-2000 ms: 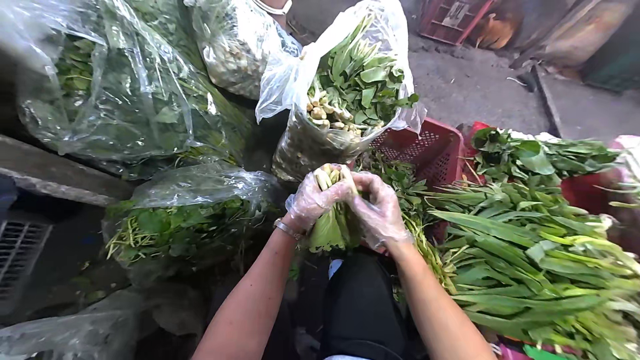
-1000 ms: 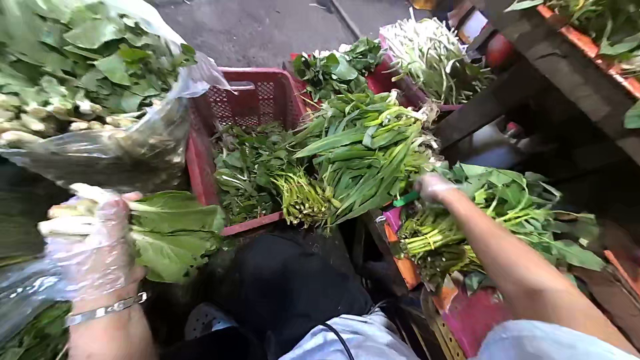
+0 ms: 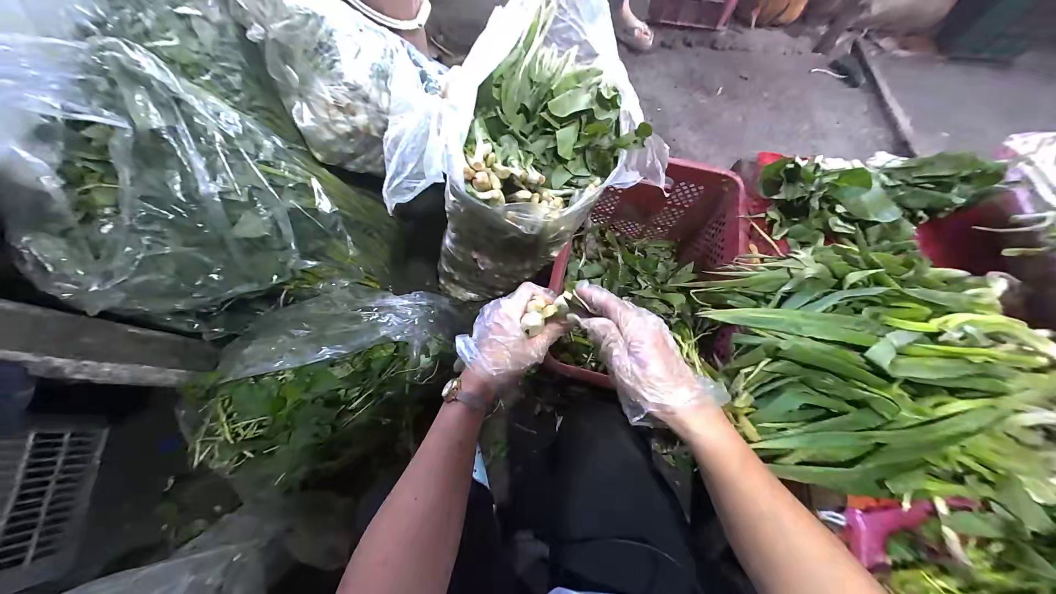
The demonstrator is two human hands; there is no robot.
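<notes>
My left hand, in a clear plastic glove with a watch at the wrist, is closed around a small bunch of leafy greens, its pale cut stem ends facing up. Beside it, my right hand, also gloved, has its fingertips at the edge of the bunch, apparently on a thin stem or tie; the grip there is too small to tell. Just beyond both hands stands a clear plastic bag filled with greens with thick pale stems. The leaves of the held bunch are mostly hidden under my hands.
Right of the bag is a red perforated crate with greens inside. Long-leaved greens are piled at the right. Large plastic bags of greens lie at the left, above a grey plastic crate. Another person's foot shows at the top.
A second ago my left hand held the bunch at the left while my right hand reached over greens at the right; now both are together at the bunch. The view has swung back left.
</notes>
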